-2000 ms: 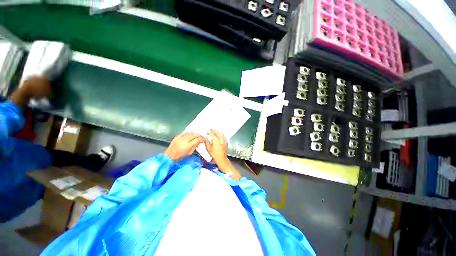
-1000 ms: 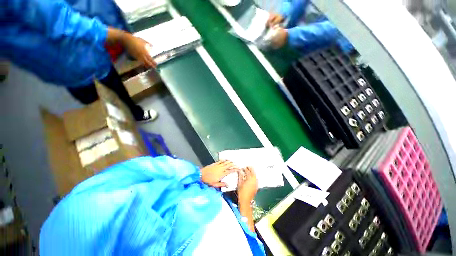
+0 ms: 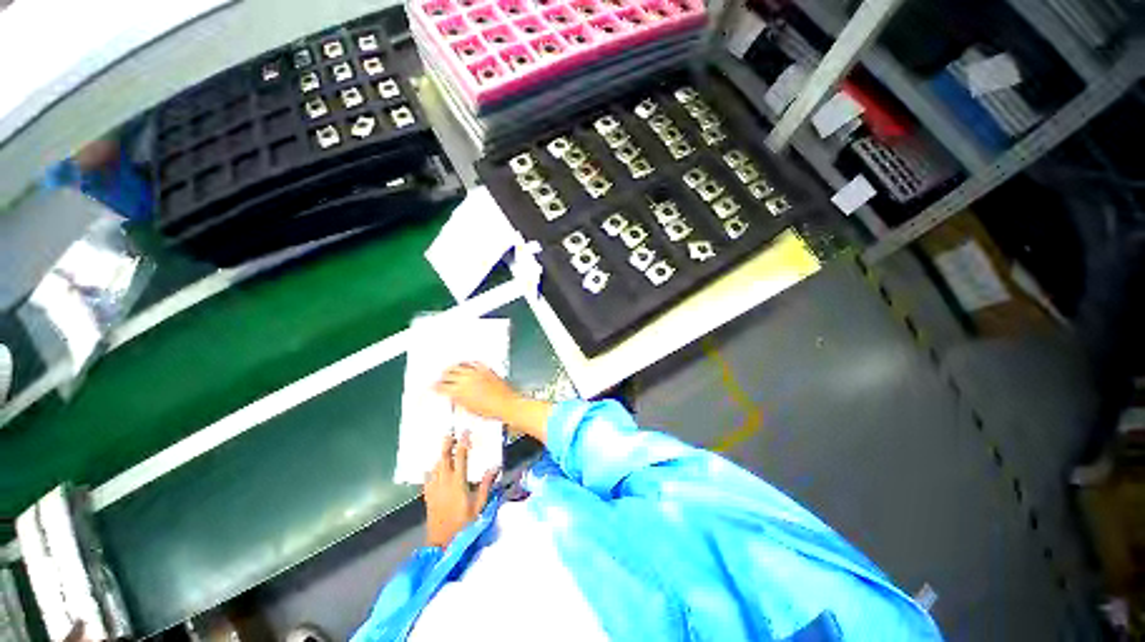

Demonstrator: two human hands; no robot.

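A white flat pack [image 3: 427, 433] lies on the green bench top, near the bench's right end. My left hand [image 3: 450, 492] rests on its lower part with the fingers spread on top. My right hand [image 3: 480, 389] lies across its middle, palm down, with the fingers a little apart. Neither hand is visibly closed around the pack. The pack's underside is hidden.
A black tray of small metal components [image 3: 640, 213] and a white paper sheet [image 3: 473, 245] are beyond the pack. A pink tray [image 3: 540, 44] tops a stack. Black trays [image 3: 289, 138] stand across the green belt [image 3: 289, 314]. Stacked packs [image 3: 60, 564] lie at lower left.
The view has swung right, so the cartons are out of the picture. My hands have spread apart: the right now lies on the pack's middle, the left on its lower part.
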